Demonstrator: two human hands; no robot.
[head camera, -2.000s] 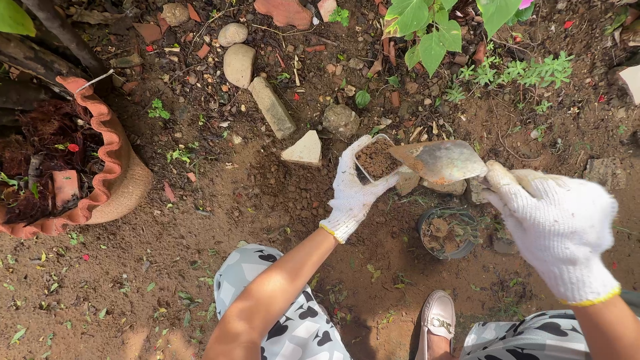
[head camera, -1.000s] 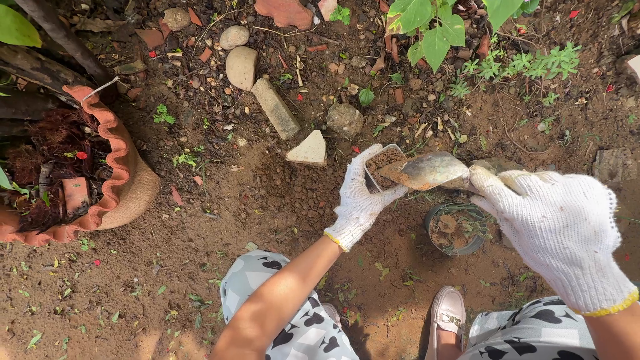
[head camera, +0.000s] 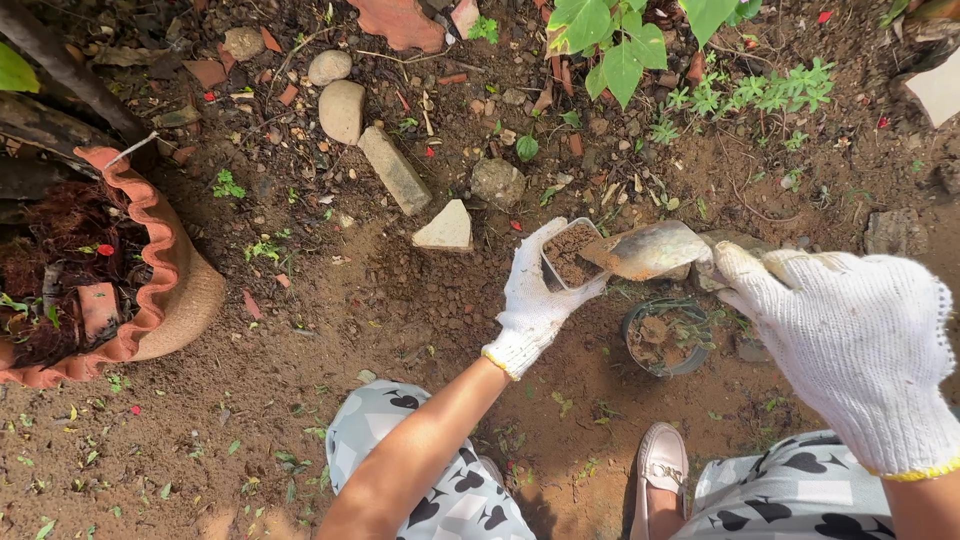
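Note:
My left hand (head camera: 536, 296), in a white knitted glove, holds a small square container (head camera: 553, 274) of brown soil (head camera: 571, 251). In its matching glove, my right hand (head camera: 840, 337) grips a hand trowel (head camera: 652, 250) whose handle is hidden by the fingers. The trowel's soil-smeared tip lies over the container's right side. Just below the trowel, a dark round plastic pot (head camera: 686, 362) with soil and thin green leaves stands on the ground.
A scalloped terracotta pot (head camera: 184, 300) stands at the left. Stones (head camera: 343, 112), a rectangular block (head camera: 395, 171) and a pale broken piece (head camera: 444, 227) lie above the hands. Leafy plants (head camera: 622, 64) grow at the top. A shoe (head camera: 661, 465) is below the dark pot.
The trowel's tip has lowered to the container's right side from slightly above it two seconds ago. Both hands keep their hold.

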